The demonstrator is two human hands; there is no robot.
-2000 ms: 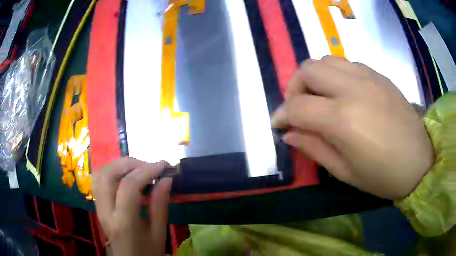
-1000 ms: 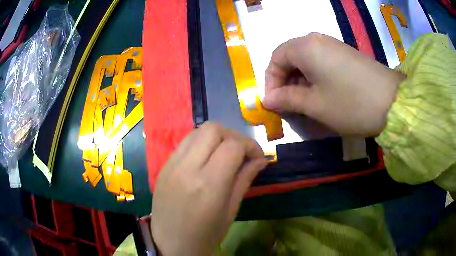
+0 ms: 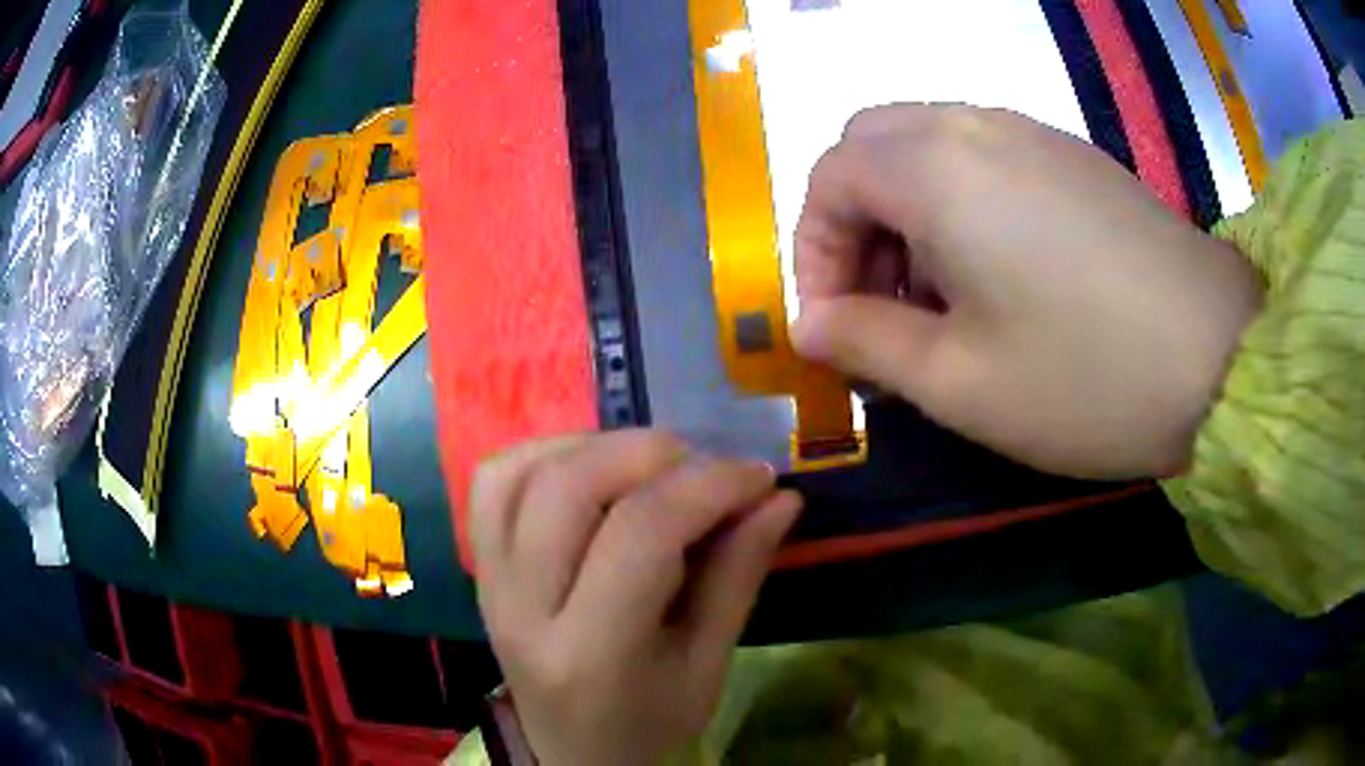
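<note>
A display module lies back up on a red foam tray, grey to white with a black lower edge. An orange flex cable runs down it, its foot over the connector at the black edge. My right hand pinches the cable's right side just above the foot, thumb and forefinger together. My left hand is at the lower edge, left of the foot, fingertips close together; whether they hold anything is hidden.
Loose flex cables lie on the dark green mat left of the tray. Beyond are a black-and-yellow strip and a clear plastic bag. A second panel with a cable is at the upper right. Red slotted holders show below.
My right hand has moved from the panel's right edge onto the cable. The cable foot has come down onto the connector. My left hand has shifted slightly down and left since one second ago.
</note>
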